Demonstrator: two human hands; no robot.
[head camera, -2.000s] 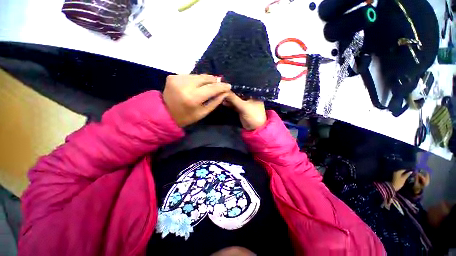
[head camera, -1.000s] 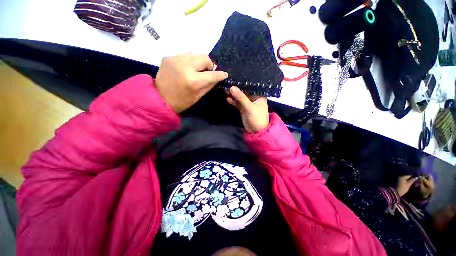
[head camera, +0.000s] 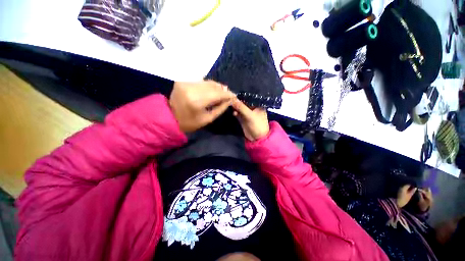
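The black garment piece (head camera: 246, 58) lies on the white table with its near edge raised between my hands. A glittering beaded trim (head camera: 260, 98) runs along that edge. My left hand (head camera: 200, 104) pinches at the left end of the edge with its fingertips together. My right hand (head camera: 253, 121) holds the edge from below, its fingertips touching those of my left hand. Part of it is hidden under the cloth. A needle or thread is too fine to see.
Red-handled scissors (head camera: 296, 75) and a loose beaded strip (head camera: 315, 99) lie right of the cloth. Black thread cones (head camera: 349, 35) and a black bag (head camera: 415, 46) are farther right. A striped bundle (head camera: 113, 21) lies at upper left. Another person's hands (head camera: 414, 197) show at lower right.
My left hand was a little apart from my right one second ago; now their fingertips meet at the cloth edge. The view has shifted, showing more of the thread cones.
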